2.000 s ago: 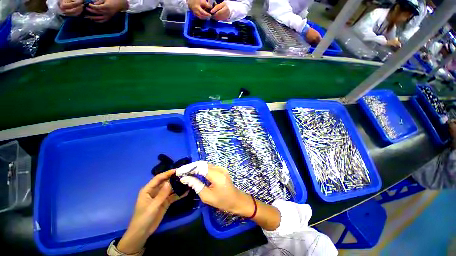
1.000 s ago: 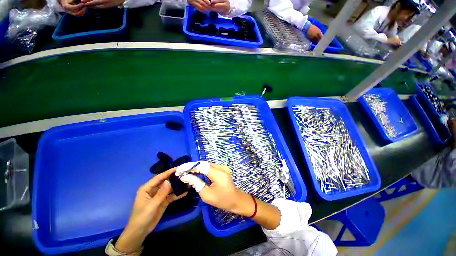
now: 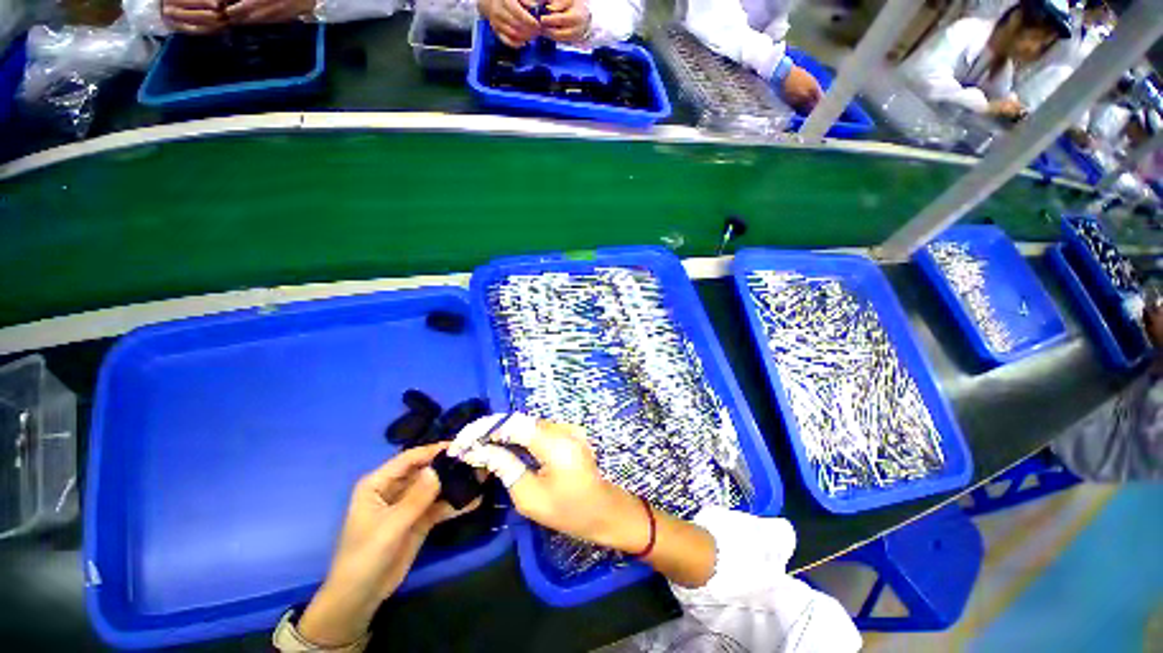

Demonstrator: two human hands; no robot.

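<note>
My left hand [image 3: 390, 510] holds a black housing [image 3: 455, 480] between thumb and fingers above the right end of the left parts tray [image 3: 255, 472]. My right hand [image 3: 542, 475], with white finger cots on its fingertips, is at the same housing and pinches a slim dark rod [image 3: 513, 449]. Where rod and housing meet is hidden by the fingers. Loose black housings [image 3: 411, 418] lie in the tray beside the hands, and one more [image 3: 445, 320] lies near its far right corner.
The middle tray [image 3: 754, 491] of metal rods is beside my right hand, with a second rod tray [image 3: 959, 491] further right. A clear plastic box [image 3: 51, 447] stands far left. A joined piece [image 3: 731, 232] lies on the green conveyor belt [image 3: 383, 191]. Workers' hands [image 3: 542, 21] are opposite.
The joined piece on the belt has moved right. My hands have stayed in nearly the same place, with small shifts of the fingers and the housing.
</note>
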